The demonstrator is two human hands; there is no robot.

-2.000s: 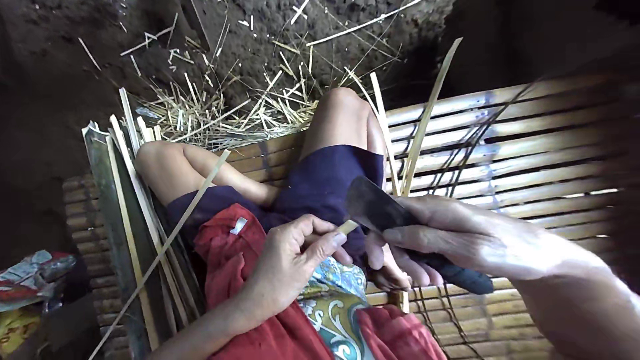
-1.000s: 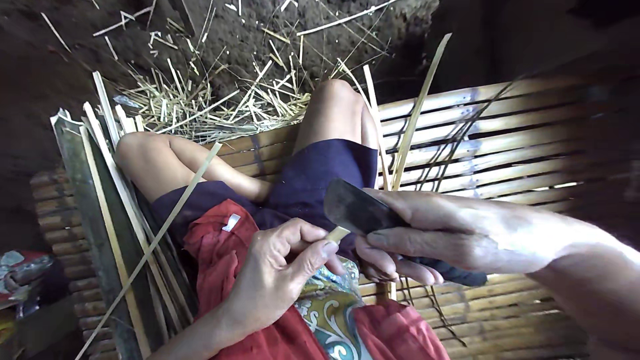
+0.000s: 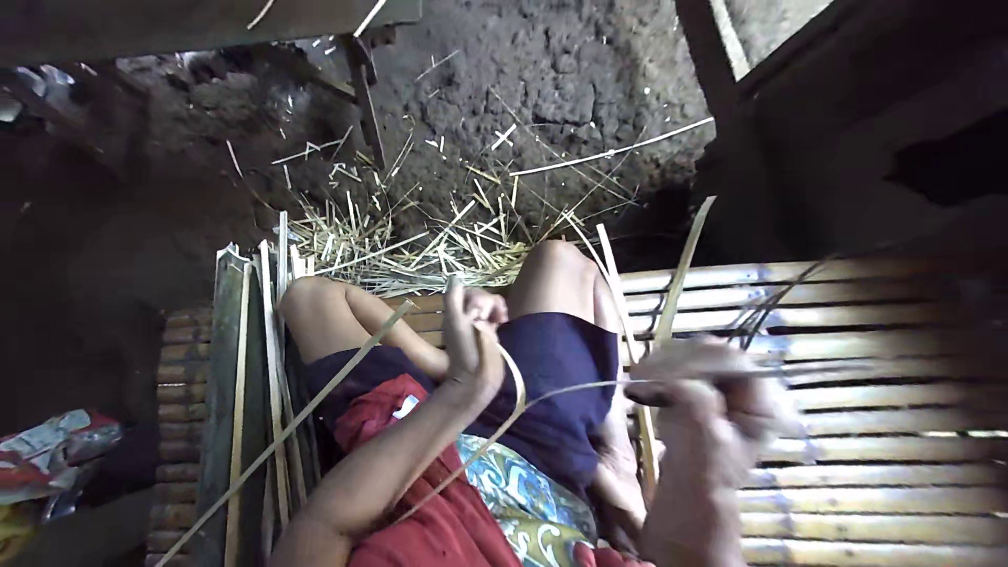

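Note:
My left hand (image 3: 476, 327) is raised above the dark blue shorts (image 3: 543, 370), its fingers closed on a thin pale bamboo strip (image 3: 516, 378). That strip curves down from the fingers; a thin strand runs from it toward my right hand. My right hand (image 3: 713, 386), blurred, is at the right over the slatted bench; a blurred slender thing, perhaps the knife, sticks out beside it. Whether the strand is in its fingers is unclear. A red cloth (image 3: 441, 504) and a patterned blue and yellow cloth (image 3: 535, 504) lie on my lap.
Long bamboo strips (image 3: 240, 394) and a dark green split bamboo piece (image 3: 216, 409) lean at the left. The bamboo slat bench (image 3: 866, 465) extends right. Shavings (image 3: 425, 252) lie on the dirt floor beyond my knees. Crumpled plastic packets (image 3: 55, 457) are at the far left.
My left hand has moved up and away from the lap, with the strip now bent below it. My right hand has moved apart from it, and the dark broad blade is no longer plainly visible.

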